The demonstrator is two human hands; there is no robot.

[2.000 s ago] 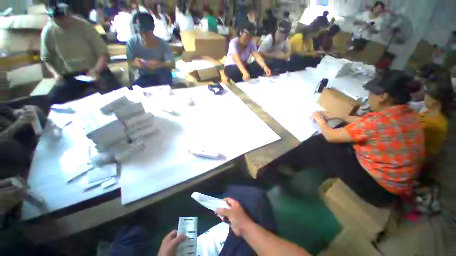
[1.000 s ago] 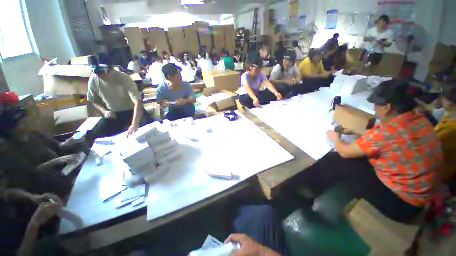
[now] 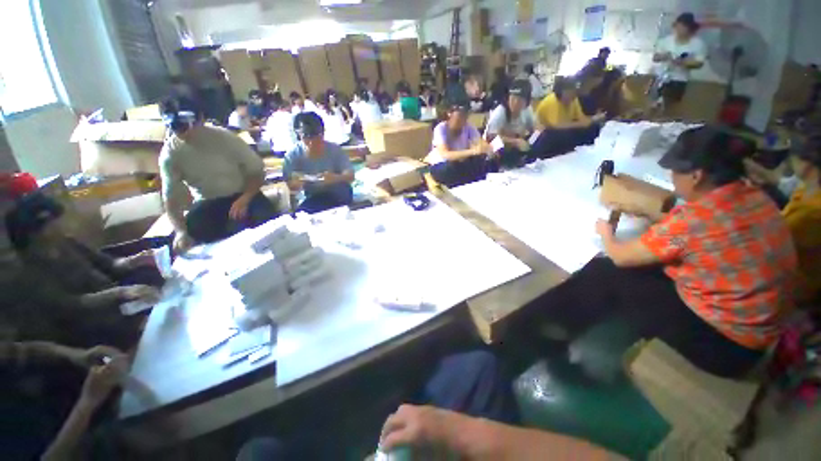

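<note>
My right hand (image 3: 416, 430) is at the bottom edge, with its forearm reaching in from the lower right. Its fingers are closed on a small white item (image 3: 392, 454), mostly cut off by the edge, so I cannot tell its shape. My left hand is not in view. A long white carton (image 3: 405, 305) lies alone near the front edge of the white table sheet (image 3: 360, 338). Small white cartons (image 3: 261, 277) are stacked on the left part of the table, with several thin white pieces in front.
Seated people line the left and far sides. A person in an orange checked shirt (image 3: 720, 257) sits at right beside an open brown carton (image 3: 635, 196). Brown cardboard (image 3: 689, 392) lies on the green floor (image 3: 585, 387) at lower right. A black object (image 3: 416, 202) lies on the table.
The view has tilted up since the first frame, and my left hand has left the picture. The white pieces by my hands have mostly dropped below the edge. My right hand is slightly further left.
</note>
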